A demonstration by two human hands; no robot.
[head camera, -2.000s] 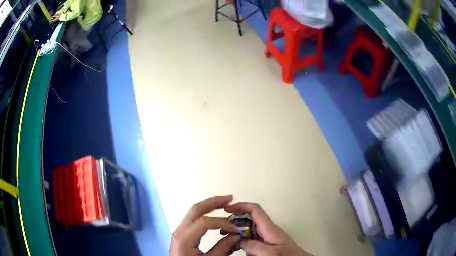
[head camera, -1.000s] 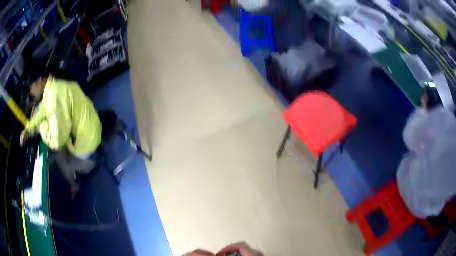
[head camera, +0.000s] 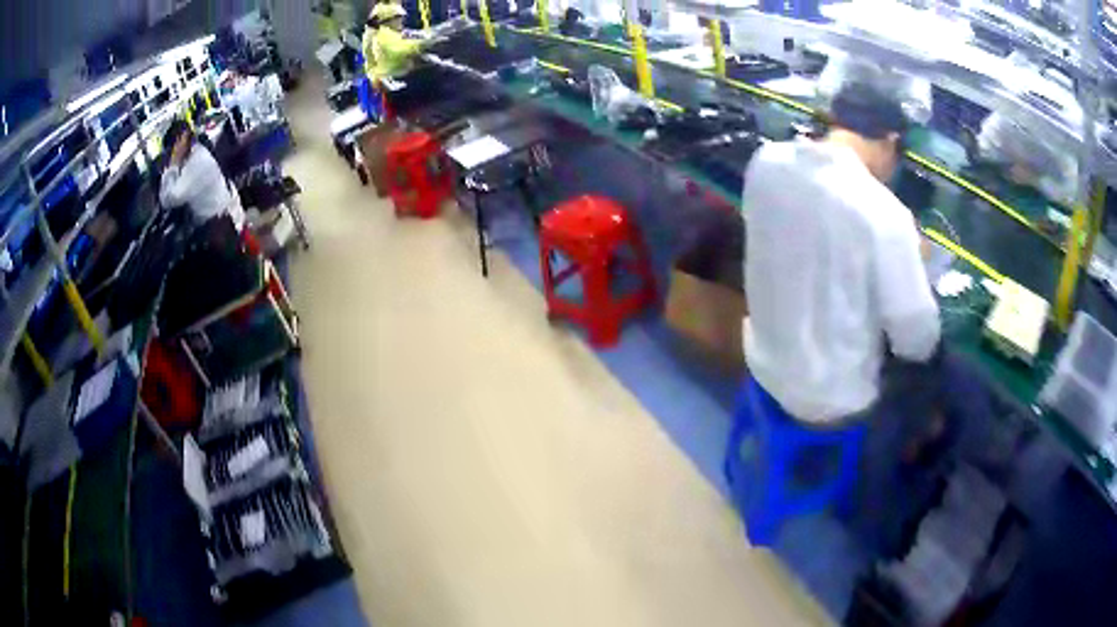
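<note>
Neither of my hands is in the picture, and no held unit shows. Nearest in front of me is the cream aisle floor (head camera: 490,465) with a blue border. To the right a person in a light grey top (head camera: 815,270) sits on a blue stool (head camera: 790,465) at the green bench. To the left stands a rack of black trays (head camera: 263,527) with white sheets in them. The view is blurred.
Red stools (head camera: 598,263) and a black-legged stool with a white sheet (head camera: 478,151) stand along the right side. A cardboard box (head camera: 708,316) is beside the seated person. A dark bin (head camera: 943,563) is at lower right. Other people sit farther off on both sides.
The view has risen and moved along the aisle. My hands, holding a small unit two seconds ago and barely showing one second ago, have left the picture.
</note>
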